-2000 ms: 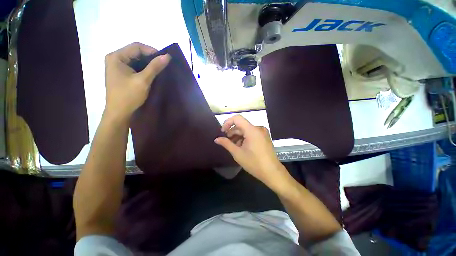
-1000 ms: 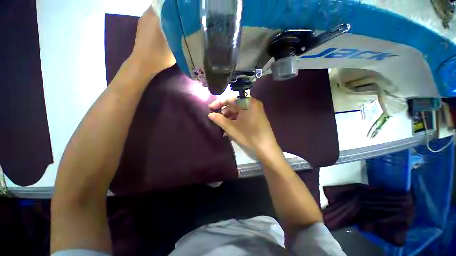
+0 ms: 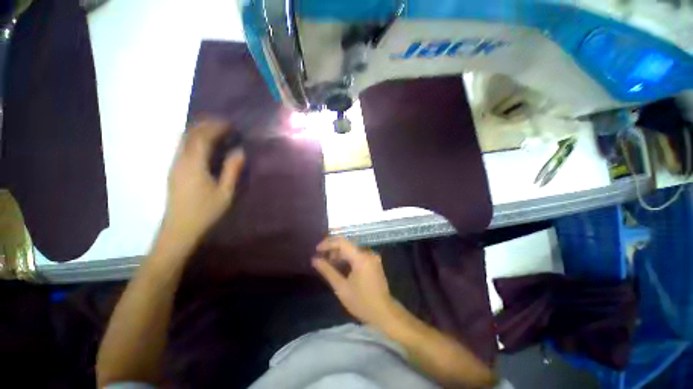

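Observation:
A dark maroon cut panel (image 3: 277,190) lies on the white table, its right edge beside the needle area and its front part over the table edge. My left hand (image 3: 204,175) is over the panel's left part, thumb and fingers curved apart, slightly blurred; whether it pinches cloth is unclear. My right hand (image 3: 353,275) pinches the panel's near right corner at the table edge. The JACK sewing machine (image 3: 456,57) stands above; its lamp glare (image 3: 304,125) hides the needle and presser foot.
A curved-edge maroon panel (image 3: 425,152) lies right of the needle, and a long rounded panel (image 3: 57,137) at far left. Thread snips (image 3: 555,161) lie on the right of the table. A blue crate (image 3: 589,247) and crumpled maroon cloth (image 3: 566,315) are below right. Measuring tape (image 3: 410,229) runs along the front edge.
My left hand has come back toward me from beside the machine head onto the panel. My right hand has moved from near the needle to the front edge. The camera view has shifted.

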